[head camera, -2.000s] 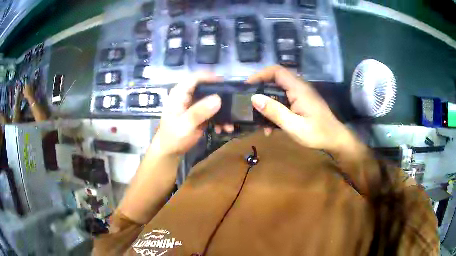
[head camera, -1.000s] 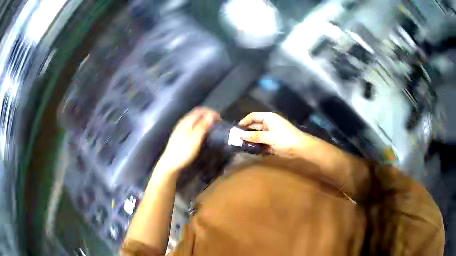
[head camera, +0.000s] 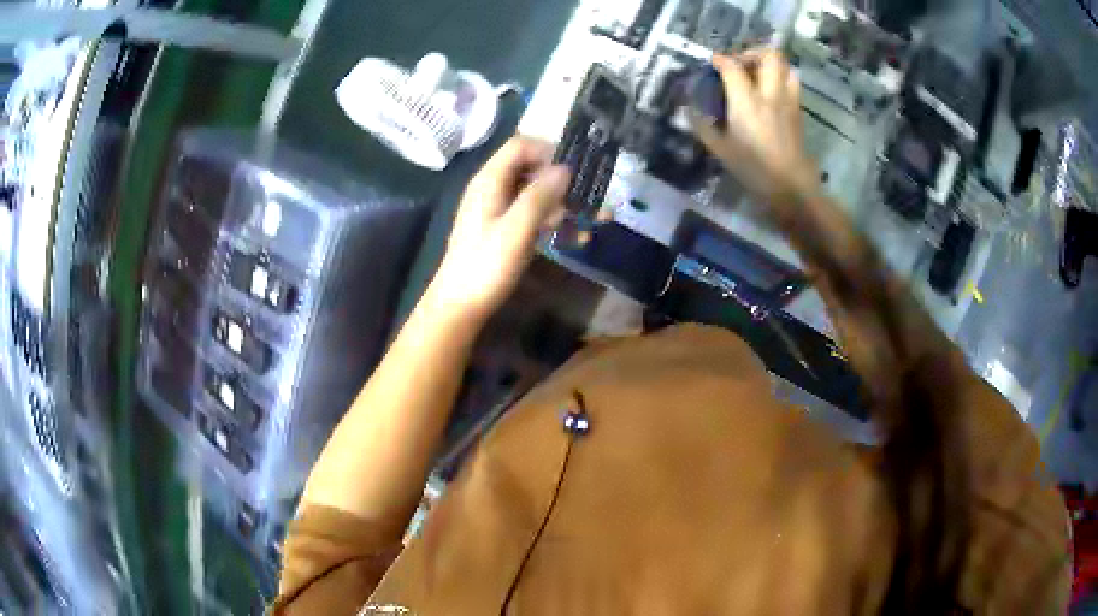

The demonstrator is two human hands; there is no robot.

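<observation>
My right hand (head camera: 761, 114) is over the machine bed, with finger and thumb around a dark, phone-sized piece (head camera: 701, 94), which looks like a keypad phone. It is blurred, and whether it touches the fixture (head camera: 665, 138) under it cannot be told. My left hand (head camera: 512, 217) is at the machine's near left edge, fingers bent and apart with nothing visible in it. Its fingertips are beside a long black block (head camera: 590, 138) on the white-grey test machine (head camera: 632, 193).
A clear blister tray (head camera: 316, 259) with several phones lies at left on the green belt. A white desk fan (head camera: 421, 108) stands at upper left. A dark display panel (head camera: 735, 259) is on the machine front. More machine mechanisms (head camera: 921, 157) are at right.
The view has turned from the trays to the machine. The phone was held in both hands before me; now my hands are apart, the right over the bed and the left at its edge.
</observation>
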